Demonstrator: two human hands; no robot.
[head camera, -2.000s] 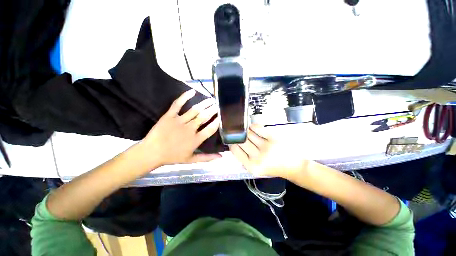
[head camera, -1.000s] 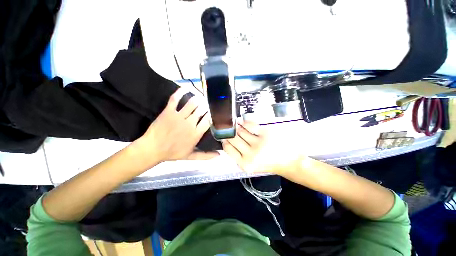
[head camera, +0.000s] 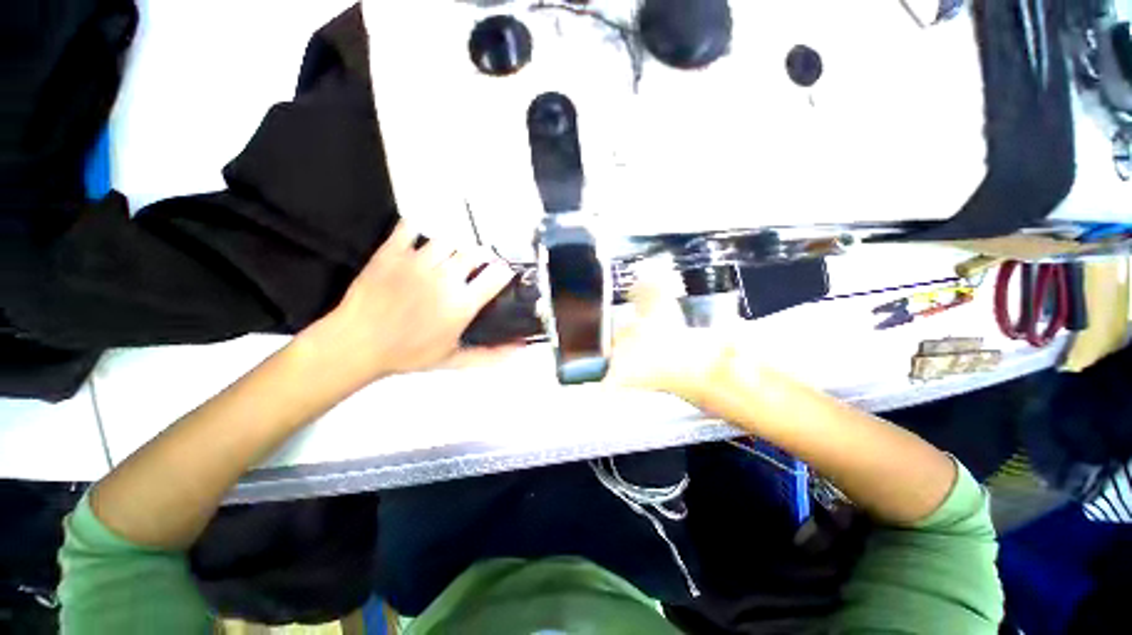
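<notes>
The dark garment piece (head camera: 279, 186) lies left of the white sewing machine head (head camera: 720, 137), and its edge runs under it. My left hand (head camera: 422, 304) lies on this cloth beside the needle area, fingers over it and thumb along its near edge. My right hand (head camera: 670, 335) is just right of the machine's front end (head camera: 579, 310). It is washed out by light, so its fingers and any grip are unclear. The needle and presser foot are hidden. A pale, thin trim (head camera: 646, 490) hangs in loops below the table edge.
Right of my hands lie a flat black rectangle (head camera: 785, 288), yellow-handled snips (head camera: 925, 304), small tan-brown parts (head camera: 953, 357) and dark-red scissor handles (head camera: 1033, 304). A blue basket (head camera: 795, 484) sits below the table edge (head camera: 497, 465). A black strap (head camera: 1037, 161) is at the right.
The view has shifted, showing more of the machine's top. My left hand has moved away from the machine's front end with its fingers closer together. My right hand's fingers reach further up beside it.
</notes>
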